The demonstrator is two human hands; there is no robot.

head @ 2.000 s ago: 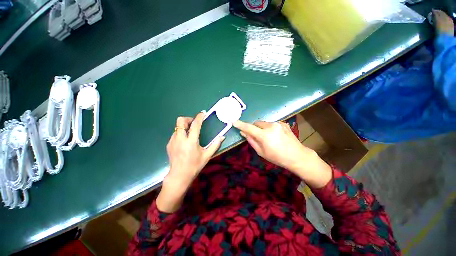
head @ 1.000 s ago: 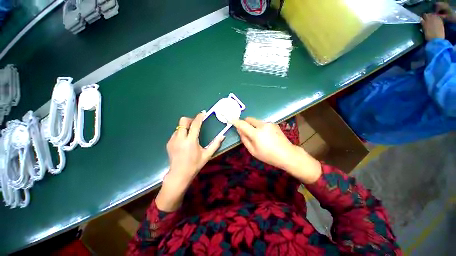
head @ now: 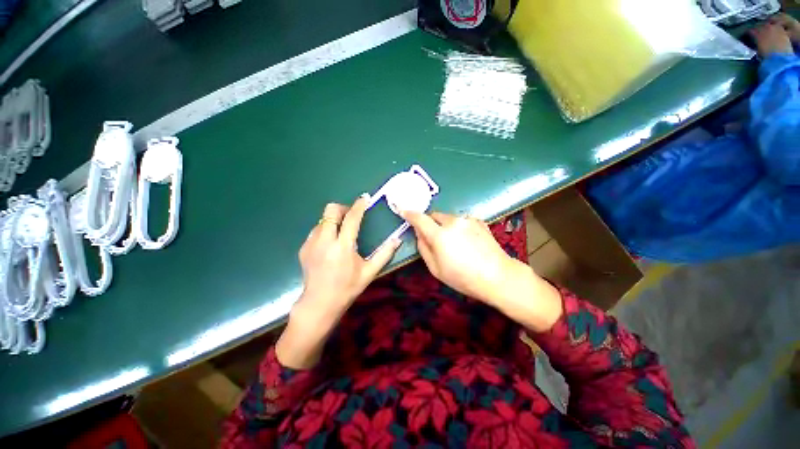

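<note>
A white plastic frame (head: 410, 193) with a solid round disc and a small bar at its upper end lies tilted near the bench's front edge. My left hand (head: 336, 256) grips the long open loop from both sides with thumb and fingers. My right hand (head: 458, 254) has its thumb and index fingertips together at the disc's lower edge. Whether a small part or tool is between those fingertips cannot be seen. A pile of thin whitish strips (head: 482, 94) lies beyond, with one loose thin strip (head: 475, 153) nearer my hands.
Stacked white frames (head: 35, 245) lie at left, others (head: 25, 118) past the pale line (head: 289, 72). A black fan (head: 465, 17) and a bagged yellow block (head: 596, 53) stand at back right. A person's blue sleeve (head: 779, 114) is at right; a cardboard box (head: 583, 245) is below the bench edge.
My right fingertips have moved slightly left over the disc's lower edge. My left hand keeps its hold. The view has shifted a little, and the frames past the pale line have moved right.
</note>
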